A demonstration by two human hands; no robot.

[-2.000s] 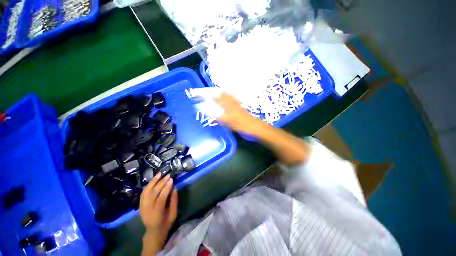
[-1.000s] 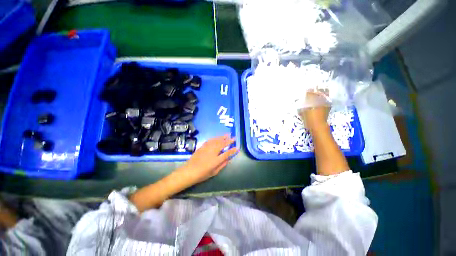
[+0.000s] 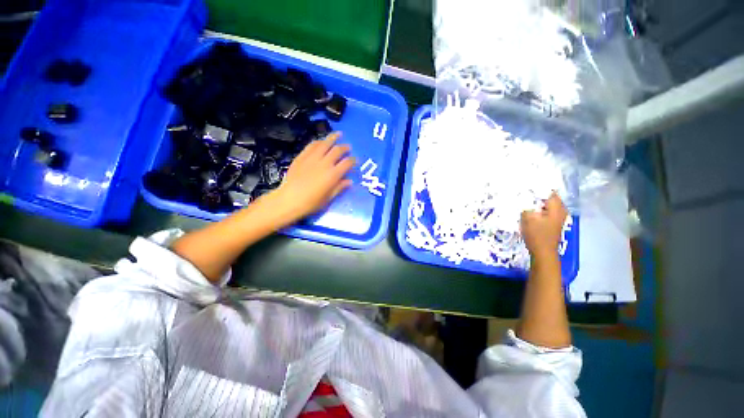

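My left hand (image 3: 318, 177) is over the right part of the heap of black housings (image 3: 236, 106) in the middle work tray (image 3: 395, 171), fingers apart; nothing shows in it. A few white clips (image 3: 371, 177) lie to its right in that tray. My right hand (image 3: 546, 226) is at the right side of the heap of white clips (image 3: 481, 180) in the clip tray (image 3: 405, 245), fingers curled. Whether it grips a clip cannot be told.
A clear bag of clips (image 3: 510, 57) lies over the back of the clip tray. A pale panel (image 3: 608, 261) is at its right. The deeper blue bin (image 3: 106, 171) at left holds several black pieces. A pale bar (image 3: 689, 102) runs at right. A neighbour's sleeve (image 3: 45, 298) shows at lower left.
My left hand has moved from the middle tray's front right edge up and left over the housings. My right hand has moved from under the bag's plastic to the right side of the clip heap.
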